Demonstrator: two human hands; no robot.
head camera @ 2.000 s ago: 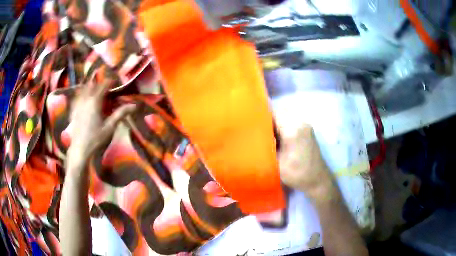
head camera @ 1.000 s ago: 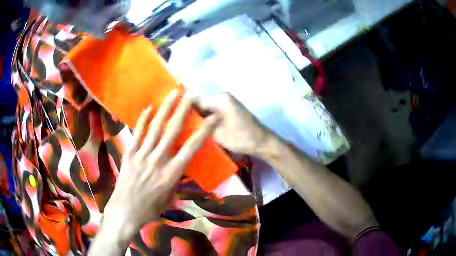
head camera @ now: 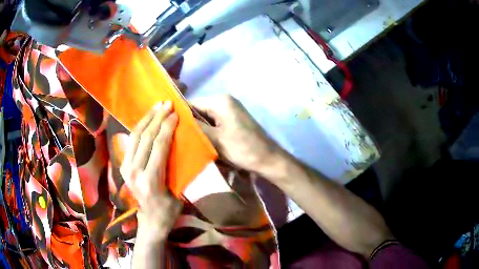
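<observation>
The orange panel (head camera: 123,79) runs from under the sewing machine head (head camera: 79,23) toward me, on top of the patterned fabric (head camera: 86,173). My left hand (head camera: 152,152) lies on the panel with its fingers together and pressed down. My right hand (head camera: 231,131) is at the panel's right edge, fingers bent and pinching the fabric edge there. The lower end of the panel shows a pale patterned piece beneath it. The needle area is at the panel's top end, blurred and partly hidden by the machine head.
The white tabletop (head camera: 252,63) is right of the panel, with a chipped, worn edge. A red cord (head camera: 345,79) hangs at the table's edge. Patterned fabric with orange patches (head camera: 67,247) heaps at left. The dark floor is at right.
The view has swung, and the machine head now shows at upper left. My left hand has moved from spread fingers beside the panel to fingers together on it. My right hand has come to its edge.
</observation>
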